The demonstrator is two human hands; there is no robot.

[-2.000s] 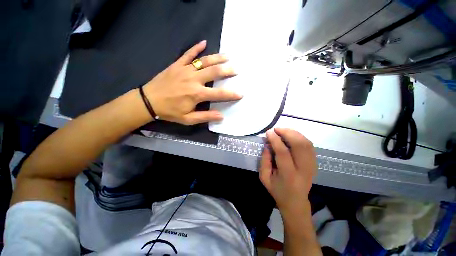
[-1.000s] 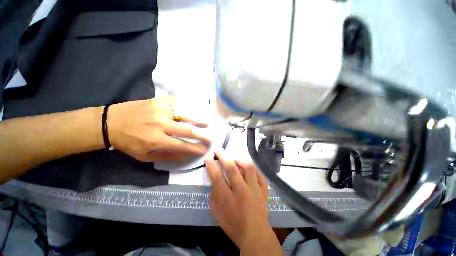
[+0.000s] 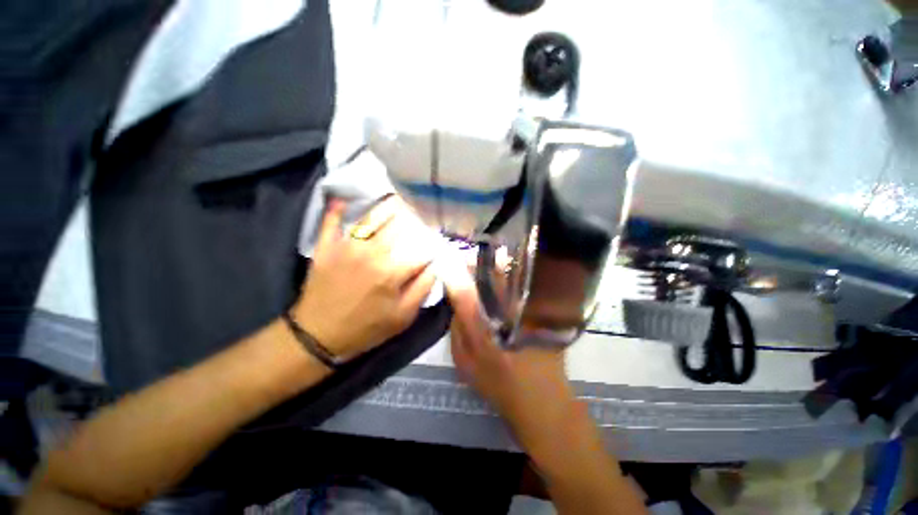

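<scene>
The dark charcoal jacket front panel (image 3: pixel 221 262) with its pocket flap (image 3: pixel 257 156) lies at the left. My left hand (image 3: pixel 362 272) grips the white facing (image 3: pixel 352 183), which is bunched up at the panel's edge. My right hand (image 3: pixel 488 342) is at the facing's right side, near the needle area; its fingertips are partly hidden and blurred, so its hold cannot be told. The white sewing machine head (image 3: pixel 453 171) is above the hands, and its shiny chrome loop (image 3: pixel 579 231) covers the needle area.
Black-handled scissors (image 3: pixel 717 337) lie right of the machine's needle area. A dark scrap bundle (image 3: pixel 871 367) is at the table's right end. The grey ruler-marked table edge (image 3: pixel 664 417) runs along the front. A beige cloth bundle (image 3: pixel 780 488) is below it.
The facing has gone from lying flat to bunched under my left hand, and the panel's lower edge has shifted. My left hand has turned more upright. The camera view has moved closer over the machine head.
</scene>
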